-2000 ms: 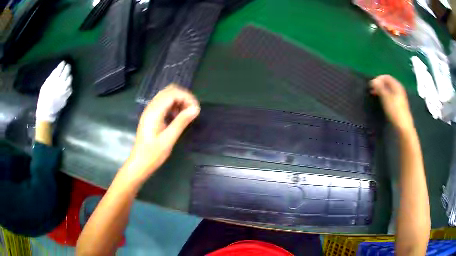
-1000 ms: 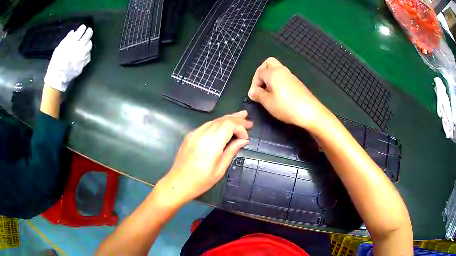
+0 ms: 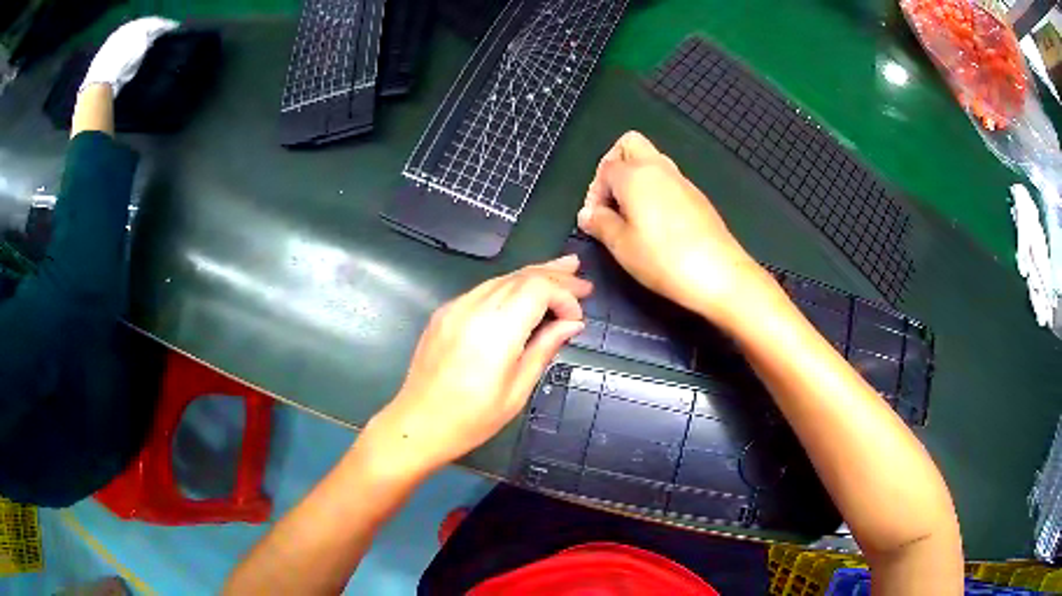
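Observation:
Two black trimmer bases lie underside up, side by side: the far base (image 3: 868,338) and the near base (image 3: 635,437). My right hand (image 3: 658,227) is over the far base, its curled fingertips at that base's far left corner; its wrist and forearm cover part of both bases. My left hand (image 3: 489,349) is at the left end of the bases, thumb and fingertips close together. Whether either hand pinches a small pad is hidden by the fingers. The black pad sheet (image 3: 792,151), cut into small squares, lies beyond the bases.
Printed trimmer bases (image 3: 495,128) lie face up at the far left, with more (image 3: 332,70) beside them. A gloved hand (image 3: 126,52) rests at a dark item. A bag of orange-red pieces (image 3: 972,58) and a white glove (image 3: 1032,250) lie right. A red stool (image 3: 250,460) stands below.
Since two seconds ago my right hand has come from the pad sheet's right end to the far base's left corner, my left hand beside it. Over the last second only the neighbour's gloved hand moved, away.

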